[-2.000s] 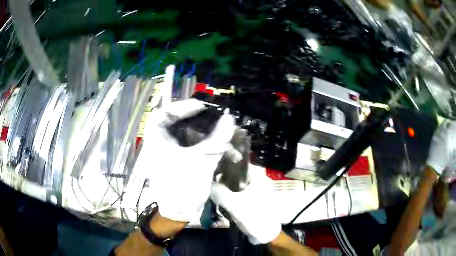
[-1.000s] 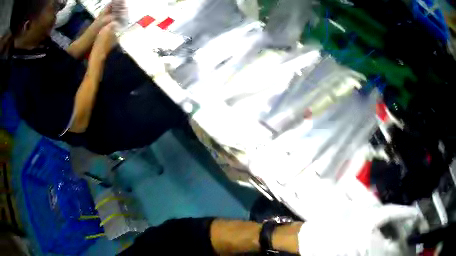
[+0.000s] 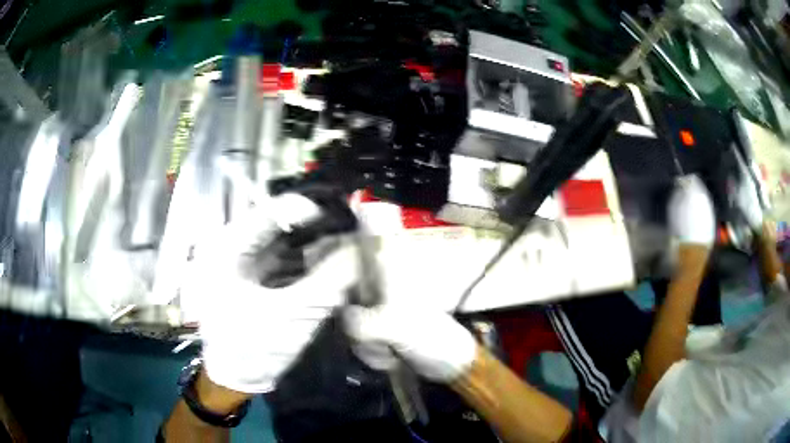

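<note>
My left hand (image 3: pixel 268 311), in a white glove with a dark wristband, is closed around a blocky black plastic part (image 3: pixel 303 238). My right hand (image 3: pixel 416 337), also gloved, is just right of it, its fingers closed on a blurred narrow grey metal piece (image 3: pixel 370 270). A grey length also shows below the right hand. Blur hides whether the piece touches the black part. A pile of black parts (image 3: pixel 407 121) lies beyond the hands.
Long silver-grey metal strips (image 3: pixel 113 190) cover the bench's left. A grey-white screw feeder (image 3: pixel 520 56) stands right of the pile, with a black electric screwdriver (image 3: pixel 563 156) slanting across it and its cord trailing down. Another person's gloved hand (image 3: pixel 693 212) is at the right.
The view has swung back from the left side, where a coworker and blue crate showed. Both my hands are in view again; a second ago only the left clearly showed.
</note>
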